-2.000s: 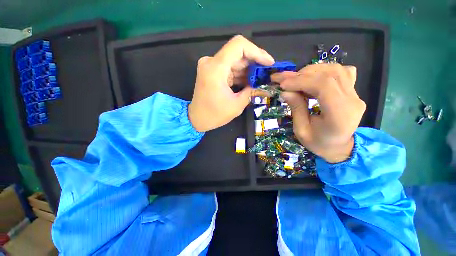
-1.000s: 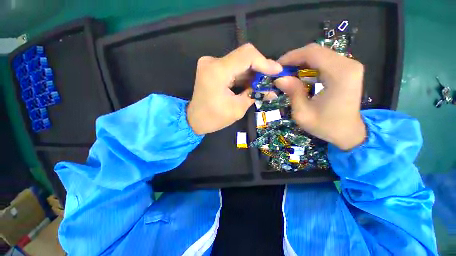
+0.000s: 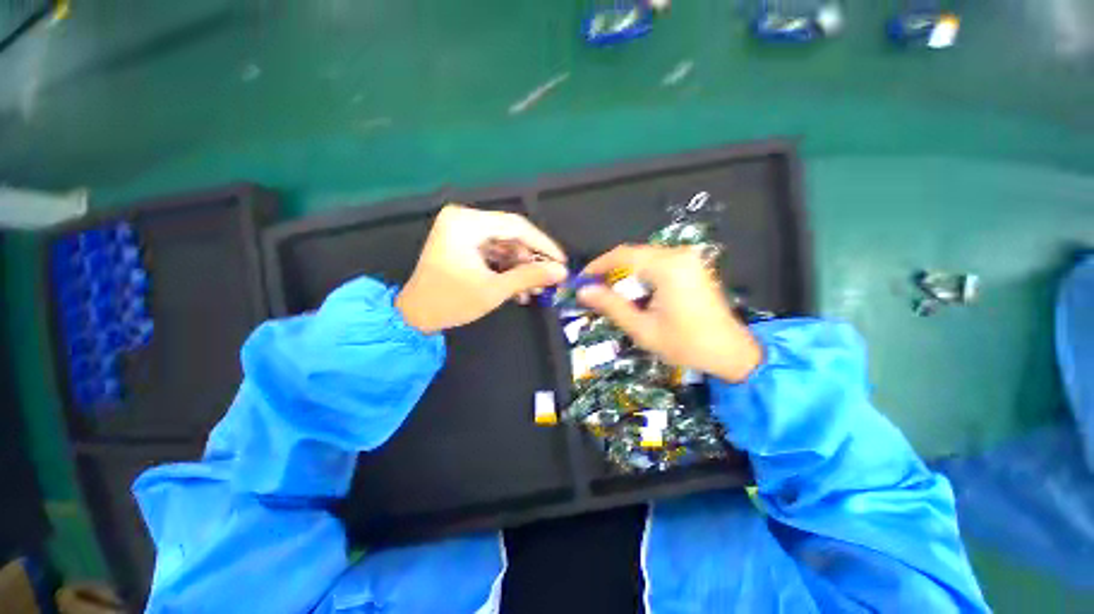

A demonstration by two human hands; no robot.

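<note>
My left hand (image 3: 480, 266) and my right hand (image 3: 674, 306) meet over the black divided tray (image 3: 420, 509). Between their fingertips they hold a blue housing (image 3: 554, 295), mostly hidden by the fingers and blurred. A white battery (image 3: 632, 288) with a yellow-orange end shows at my right fingers. A pile of circuit boards (image 3: 636, 414) with white batteries lies in the tray's right compartment below my hands. One separate battery (image 3: 546, 408) lies at the divider, left of the pile.
Blue housings (image 3: 102, 314) stand in rows in the left tray (image 3: 216, 360). Several part-assembled units (image 3: 786, 20) lie on the green surface beyond the trays. Loose boards (image 3: 942, 289) lie right of the tray. Blue fabric (image 3: 1032, 480) shows at the right edge, and cardboard (image 3: 17, 590) at lower left.
The camera view has shifted, bringing the units at the far side into view. Both hands still hold the blue housing. The battery has come into view at my right fingers since the oldest frame.
</note>
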